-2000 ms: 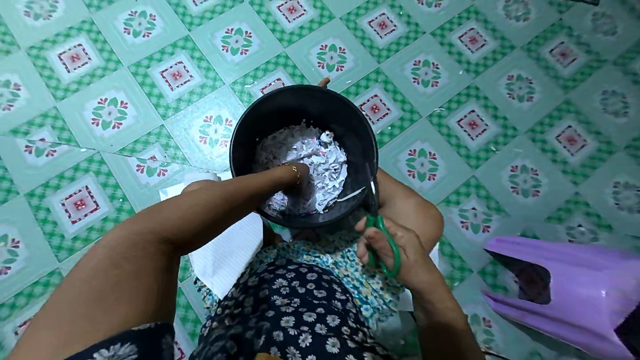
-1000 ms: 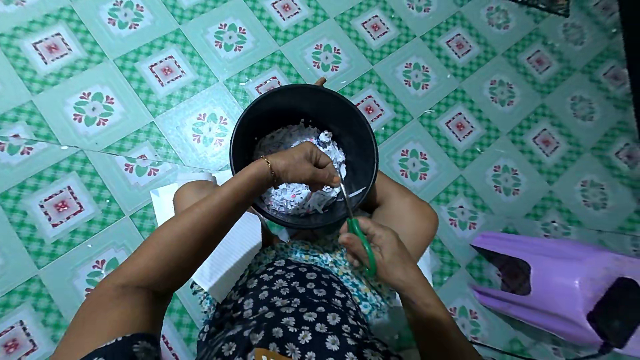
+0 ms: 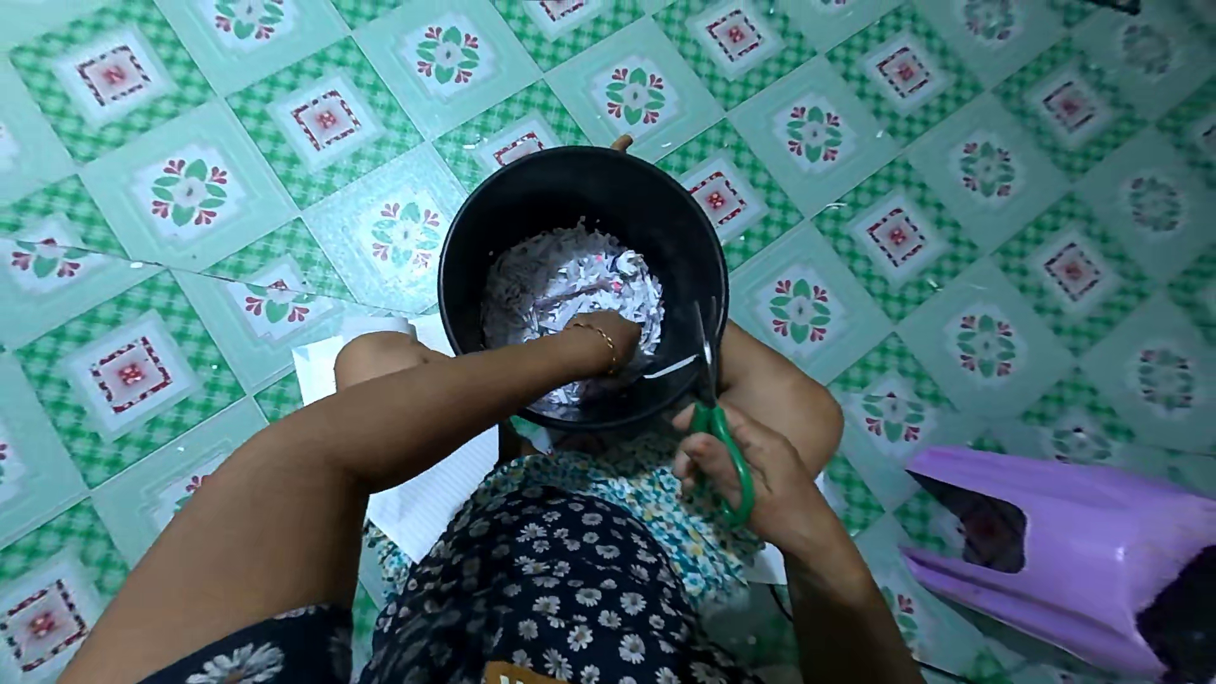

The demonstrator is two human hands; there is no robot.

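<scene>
A round black bucket (image 3: 458, 275) stands between the person's bent legs, with a heap of small white paper scraps (image 3: 560, 271) in it. My left hand (image 3: 608, 344), a thin bracelet at its wrist, reaches down onto the scraps; its fingers are hidden, so whether it grips any cannot be told. My right hand (image 3: 750, 465) holds green-handled scissors (image 3: 731, 465) at the bucket's near right rim. Their blades point up over the rim, slightly apart. A narrow white strip (image 3: 671, 368) lies inside the bucket, left of the blades.
White paper sheets (image 3: 437, 508) lie under and beside the left leg. A purple plastic stool (image 3: 1073, 551) lies on its side at the right. Small white bits are scattered over the green patterned floor (image 3: 380, 66). A dark cable (image 3: 779, 600) runs near the right forearm.
My left hand was raised near the scissor blades one second ago and is now lowered into the bucket onto the scraps. The scissors have stayed in my right hand, close to the rim.
</scene>
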